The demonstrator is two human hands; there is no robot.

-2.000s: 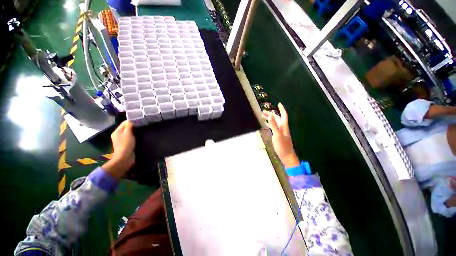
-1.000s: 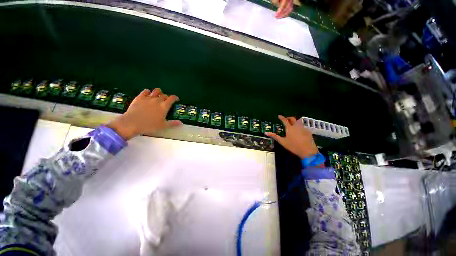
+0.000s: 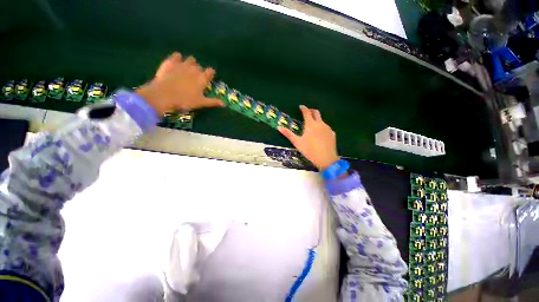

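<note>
A slanting row of small green circuit boards (image 3: pixel 255 107) with yellow and dark parts lies between my two hands over the dark green conveyor belt (image 3: pixel 266 41). My left hand (image 3: pixel 180 85) has its fingertips and thumb at the row's left end. My right hand (image 3: pixel 314 137), with a blue wrist strap (image 3: pixel 335 170), has thumb and fingers at the right end. The row looks pressed together between them. Other single boards (image 3: pixel 74 90) stand on the belt at the left, and a few show under my left wrist.
A white row of housings (image 3: pixel 410 141) sits on the belt at the right. Many boards (image 3: pixel 428 236) lie in columns at the lower right. A crumpled white cloth (image 3: pixel 183 253) is on the white bench (image 3: pixel 254 194). The pale side rail (image 3: pixel 218 144) runs between bench and belt.
The boards between my hands have moved from along the rail to a slanting line farther onto the belt. My left hand has moved up; my right hand has moved left and is now gripping the row's end.
</note>
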